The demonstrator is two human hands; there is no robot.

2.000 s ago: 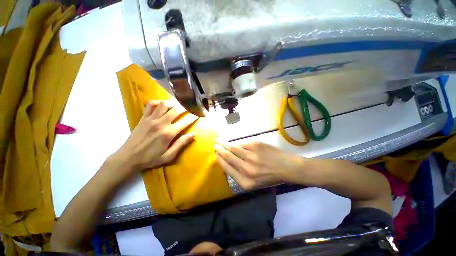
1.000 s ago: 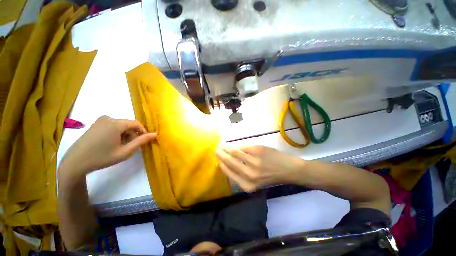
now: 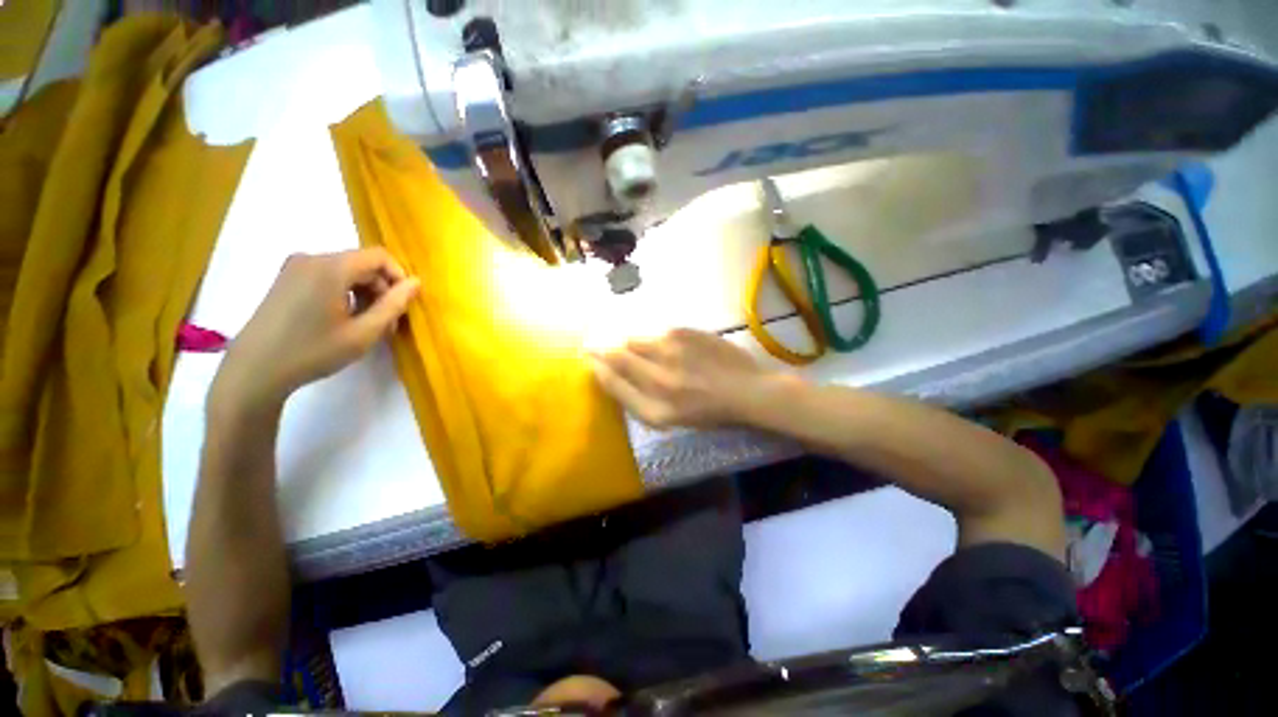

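A mustard-yellow garment piece (image 3: 526,434) lies folded on the white table, with its right edge by the presser foot (image 3: 561,252) under bright lamp light. My left hand (image 3: 330,315) pinches the piece's left folded edge between thumb and fingertips. My right hand (image 3: 680,378) lies on the table with its fingertips at the piece's right edge, below the needle area; whether the fingers press or grip the cloth cannot be told. The needle is lost in the glare.
The white machine head (image 3: 869,105) spans the top. Scissors (image 3: 816,287) with yellow and green loops lie on the bed. A stack of mustard pieces (image 3: 84,336) hangs at left beside a pink strip (image 3: 201,338). A blue bin (image 3: 1184,539) stands below right.
My left hand has left its flat position on the cloth and now pinches the left edge. My right hand stays at the right edge. The view has shifted, so the table and machine sit higher.
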